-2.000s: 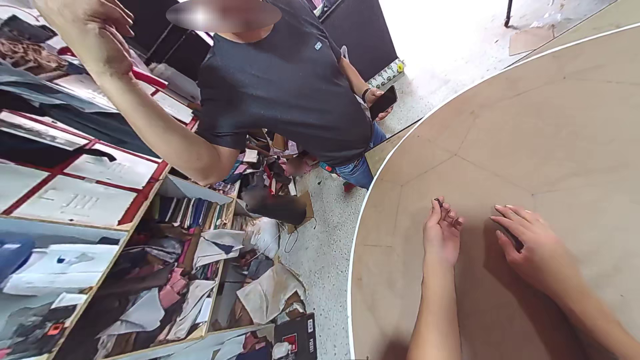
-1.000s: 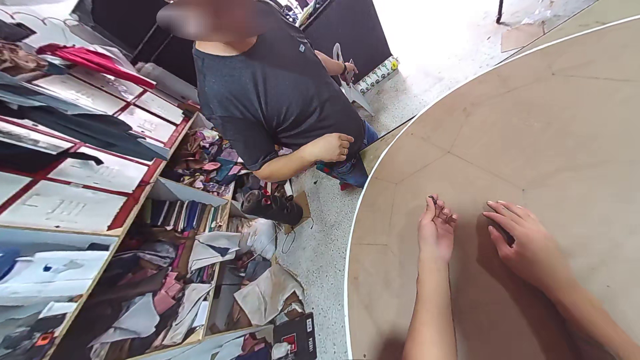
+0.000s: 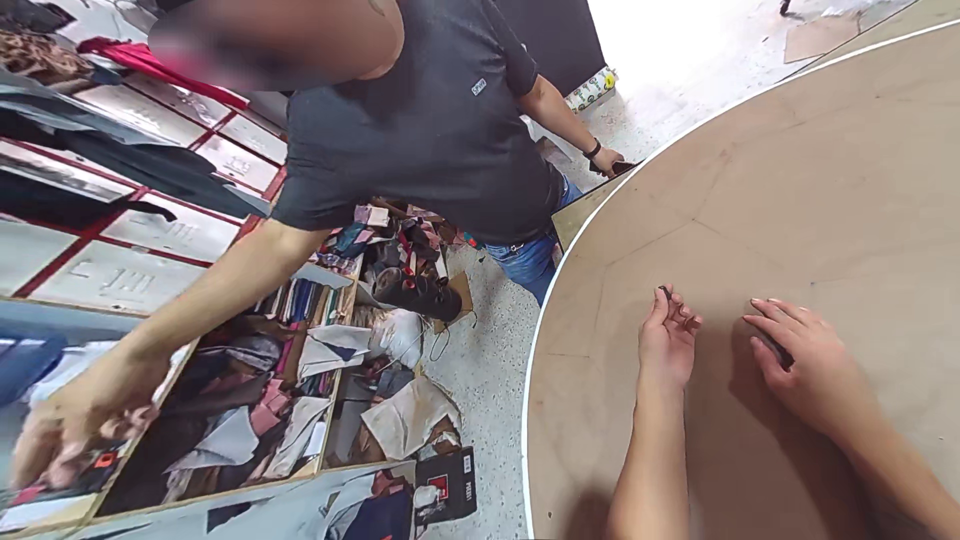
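My left hand (image 3: 671, 334) rests palm up on the brown round tabletop (image 3: 750, 180), its fingers loosely curled. A small dark object (image 3: 664, 291) is pinched between the thumb and a fingertip; what it is cannot be told. To its right, my right hand (image 3: 802, 356) lies palm down on the same surface, fingers together and thumb apart. A dark elongated object (image 3: 772, 351) shows between that thumb and the fingers, partly hidden under the palm. Faint drawn lines run across the tabletop beyond both hands.
Across the table edge stands a person in a dark T-shirt (image 3: 420, 127), one arm stretched over open shelves of fabric and leather scraps (image 3: 262, 405). Their other hand holds a dark object near the tabletop. White drawers with red frames (image 3: 127, 277) and a black box (image 3: 450, 487) are at left.
The other person has come nearer and reached an arm out over the shelves; one second ago that arm was bent at the waist. My hands have stayed in about the same place.
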